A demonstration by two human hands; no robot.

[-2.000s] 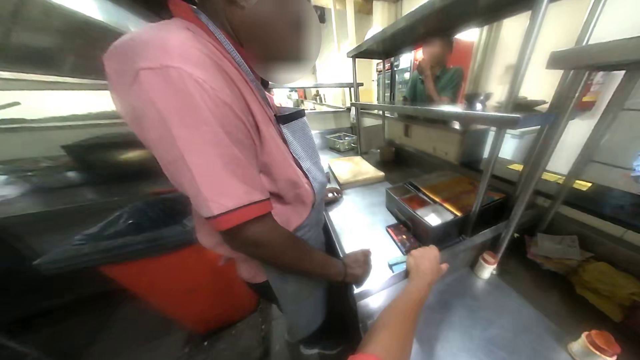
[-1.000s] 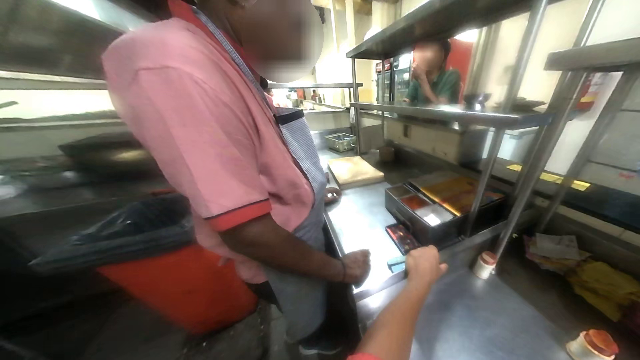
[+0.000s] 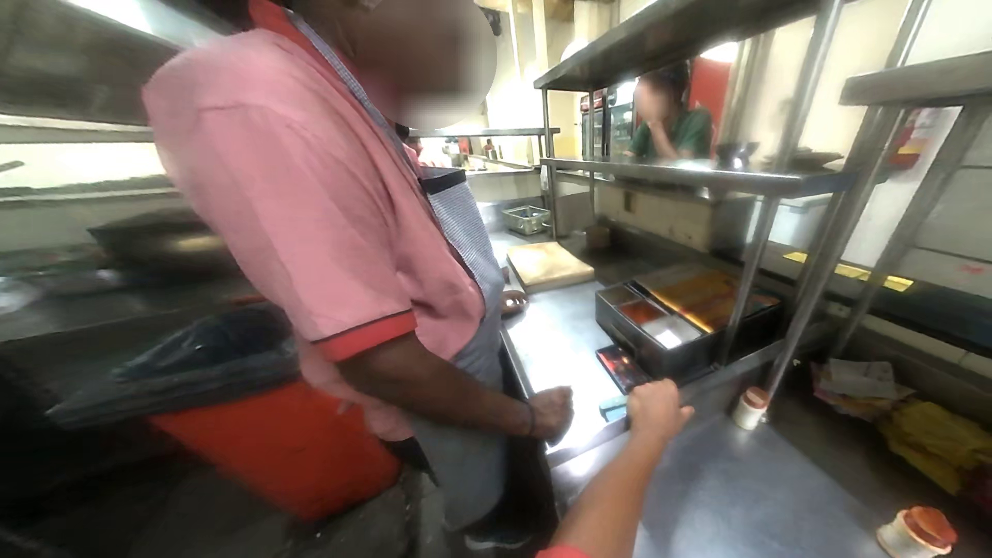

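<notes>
My left hand (image 3: 657, 411) is at the raised edge of the steel counter (image 3: 577, 341), fingers curled down. A small light-blue object (image 3: 614, 408) lies just left of it, partly hidden; I cannot tell whether my fingers grip it. Beyond it a phone with a lit screen (image 3: 622, 369) lies flat beside a dark metal container (image 3: 659, 349), which has compartments of red and white contents. My right hand is not in view. A co-worker in a pink shirt (image 3: 294, 186) and apron stands at the left, with a closed hand (image 3: 552, 415) by the counter edge.
A cutting board (image 3: 549, 265) and a wire basket (image 3: 527, 219) are farther along the counter. An orange-red bin (image 3: 287, 449) with a black liner stands behind the co-worker. Steel shelving (image 3: 697, 177) rises at the right, near two white jars with reddish lids (image 3: 750, 408). Another person in green (image 3: 682, 132) is beyond it.
</notes>
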